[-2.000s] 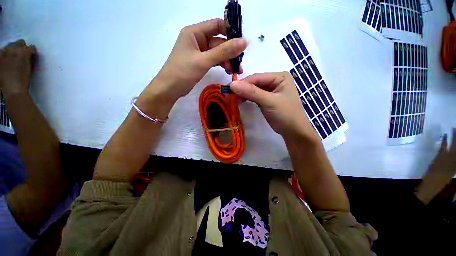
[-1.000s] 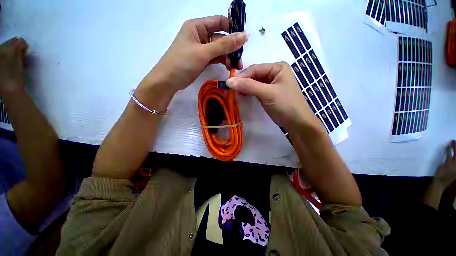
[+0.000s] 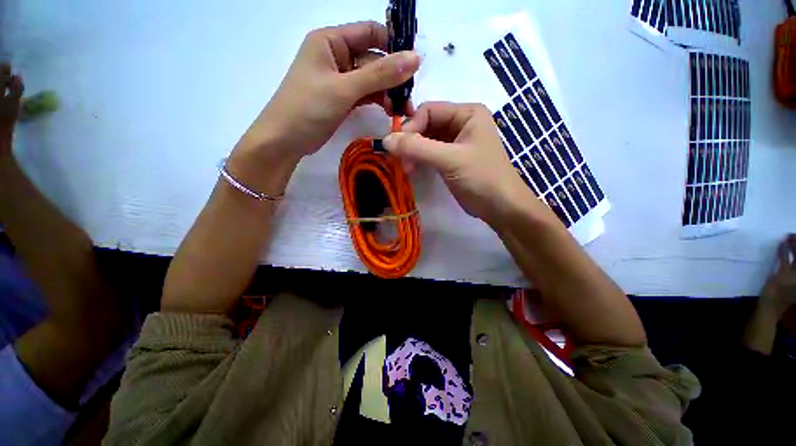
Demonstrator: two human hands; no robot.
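Note:
A black plug (image 3: 401,52) stands at the top centre, its upper end cut off by the frame edge. My left hand (image 3: 336,87) holds the plug between thumb and fingers. An orange cord bundle (image 3: 381,209) lies below it, with a thin pale band across it and black parts inside. My right hand (image 3: 458,152) pinches a small black label (image 3: 379,145) at the orange cord just below the plug. The label's free part sticks out to the left over the top of the bundle. The part under my right fingertips is hidden.
A label sheet (image 3: 545,135) lies right of my right hand. Another label sheet (image 3: 717,139) and more sheets (image 3: 689,19) lie farther right. An orange bundle (image 3: 785,65) is at the right edge. Neighbours' arms show at left and right. A yellow-green piece (image 3: 39,104) is at far left.
My hands, plug and bundle sit slightly farther left in view, with both hands keeping their holds. The yellow-green piece now shows by the left neighbour's hand.

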